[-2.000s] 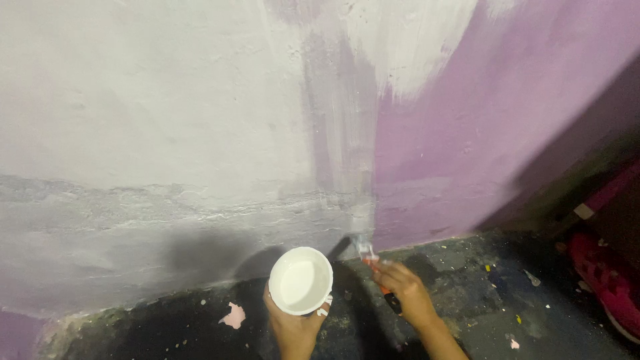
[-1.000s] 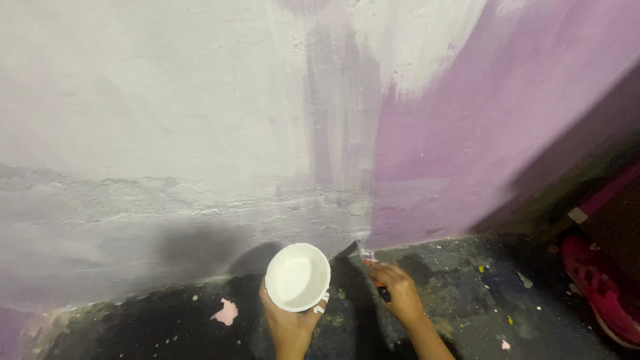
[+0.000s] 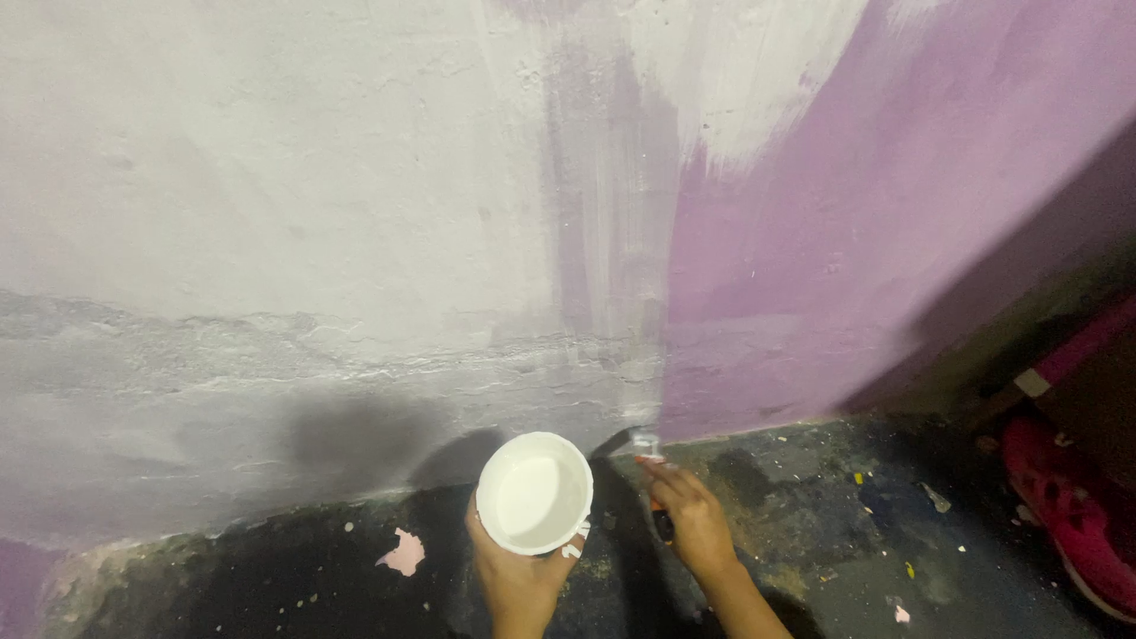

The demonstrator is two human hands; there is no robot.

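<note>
My left hand (image 3: 524, 577) holds a round white tub (image 3: 535, 493) with white paint inside, at the lower middle of the head view. White paint smears mark the fingers on its right side. To the right of the tub, my right hand (image 3: 692, 510) grips a paintbrush (image 3: 647, 444) with an orange and black handle. The brush's bristles carry white paint and are at the foot of the wall (image 3: 754, 257), close to the floor line. White paint covers much of the wall's left part, with streaks over purple in the middle; the right part is purple.
The dark floor (image 3: 799, 497) is spotted with paint. A pink flake (image 3: 405, 552) lies left of the tub, and small chips are scattered right of my right hand. At the right edge are a red-pink shoe (image 3: 1065, 515) and a dark object with a pink edge. Rough cracks cross the low wall.
My right hand and the brush have stayed low by the wall's base, with only small shifts. My left hand still holds the tub.
</note>
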